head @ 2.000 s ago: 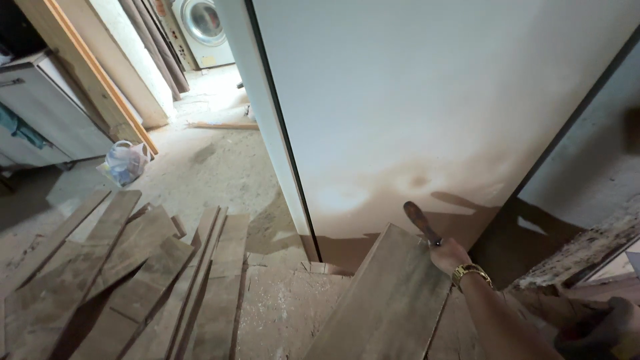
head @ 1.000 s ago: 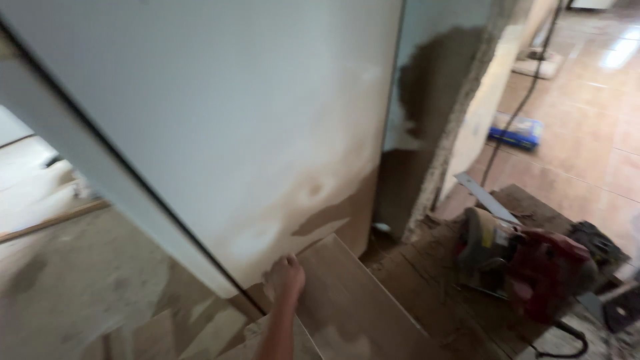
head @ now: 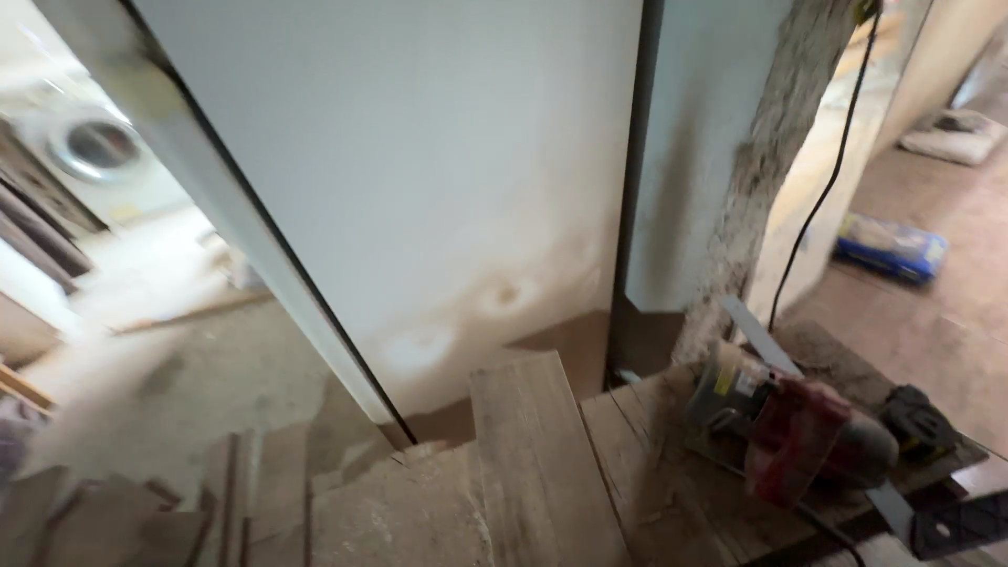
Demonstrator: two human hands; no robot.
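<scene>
Neither of my hands shows in the head view at this moment. A wood-look plank (head: 531, 449) lies lengthwise on a worn wooden work surface (head: 402, 512), its far end close to a white panel (head: 441, 173) with brown smears low down. Right of the plank, a red circular saw (head: 803, 433) rests on the boards, blurred. A metal straight blade or ruler (head: 760, 335) sticks out behind the saw, and a black tape measure (head: 921, 417) sits beside it. What my hands hold or touch is out of view.
Cut planks (head: 268, 488) lie in a pile at the lower left. A rough wall edge (head: 756, 173) stands right of the panel, with a black cable (head: 827, 189) hanging by it. A blue bag (head: 890, 248) lies on the floor at right; a front-loading washing machine (head: 98, 150) stands at far left.
A hand was at the plank's far end in both earlier frames, holding a wooden-handled tool in the first; now no hand or such tool is in view. The view has swung right since the first frame.
</scene>
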